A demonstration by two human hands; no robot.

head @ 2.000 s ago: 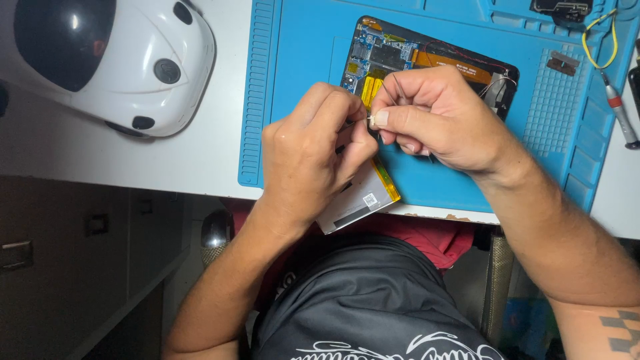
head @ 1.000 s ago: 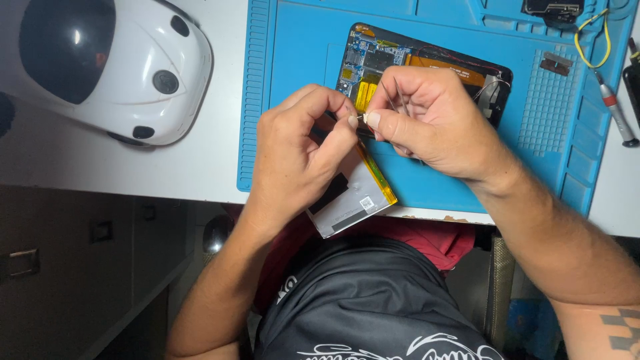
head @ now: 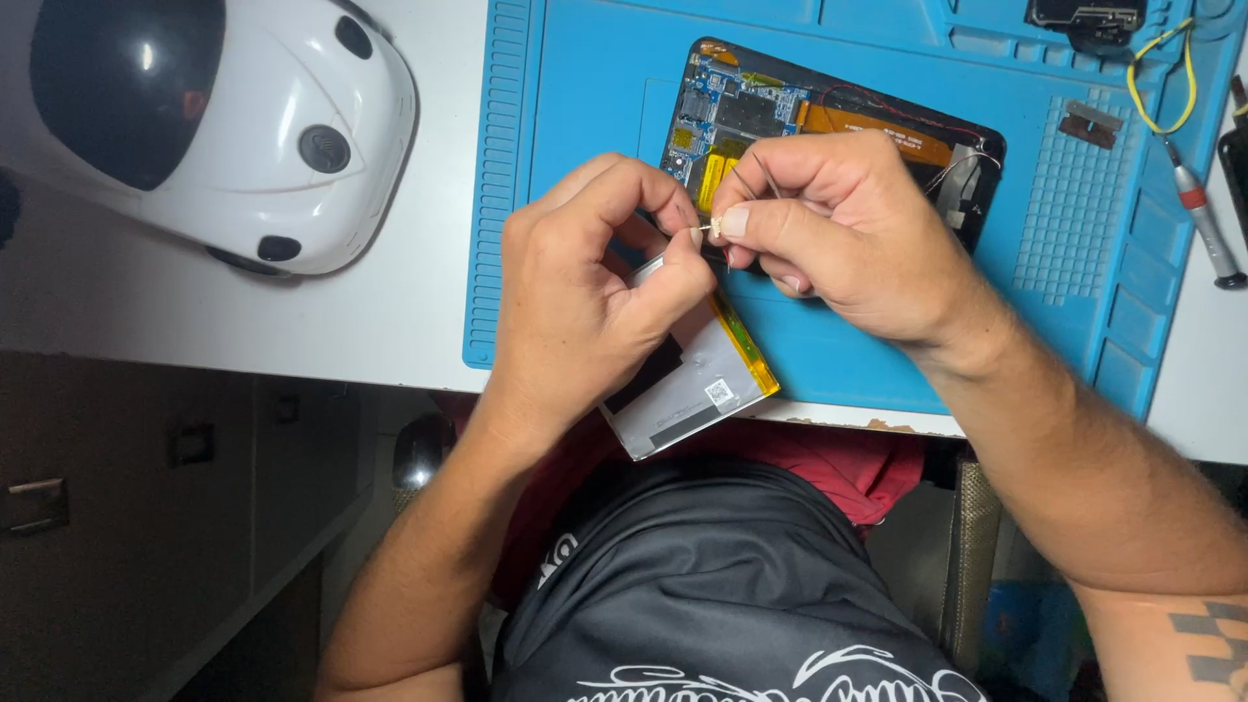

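Observation:
Between my two hands is a small white wire connector (head: pixel 717 226). The thumb and finger of my right hand (head: pixel 829 229) pinch it, with thin dark wires by the fingers. My left hand (head: pixel 604 292) pinches a tiny thin piece at the connector's left side; what it is cannot be made out. Under my left hand lies a flat silver battery pack (head: pixel 682 400) with yellow tape along one edge, jutting over the table's front edge. Behind my hands rests an opened tablet (head: pixel 746 112), its blue circuit board and orange flat cable (head: pixel 877 136) exposed, partly hidden by my right hand.
A blue silicone repair mat (head: pixel 595 97) lies beneath the tablet. At the left stands a white toy-like car (head: pixel 283 146). On the right are a metal blade (head: pixel 1090 127), a yellow wire (head: pixel 1191 73), a red-and-silver screwdriver (head: pixel 1204 224) and a black device part (head: pixel 1087 15).

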